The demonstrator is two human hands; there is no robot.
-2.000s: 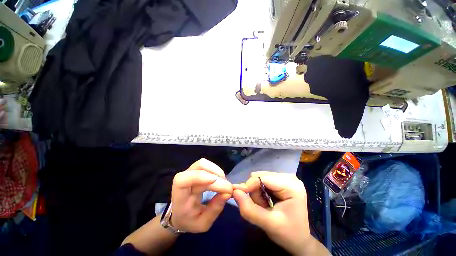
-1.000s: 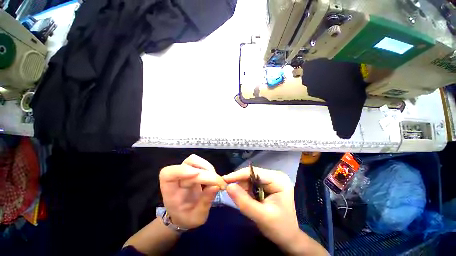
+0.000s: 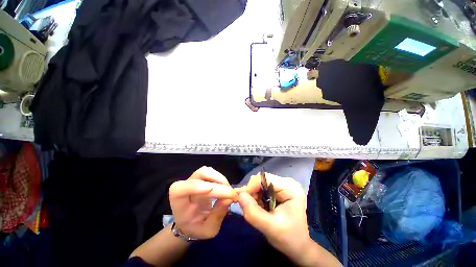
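My left hand point(image 3: 201, 202) and my right hand point(image 3: 276, 211) are bare and meet at the fingertips over my lap, in front of the table edge. My right hand holds small dark thread snips point(image 3: 267, 192) across its fingers, blades pointing up. Thumb and index finger of both hands are pinched together. Anything between the fingertips is too small to tell. Black garment cloth point(image 3: 99, 88) is heaped on the left of the table. A small black cut piece point(image 3: 355, 94) lies under the machine arm and hangs toward the table's front edge.
The sewing machine point(image 3: 396, 44) stands at upper right on the white table point(image 3: 198, 114). Another machine point(image 3: 21, 52) is at the left edge. At lower right, a dark blue crate point(image 3: 342, 229) holds a blue plastic bag point(image 3: 412, 206) and a lit smartphone point(image 3: 359, 180). Dark cloth hangs at lower left.
Both hands have shifted slightly left from the earliest frame, staying together at the fingertips. The snips now point more upright. The phone's screen picture has changed.
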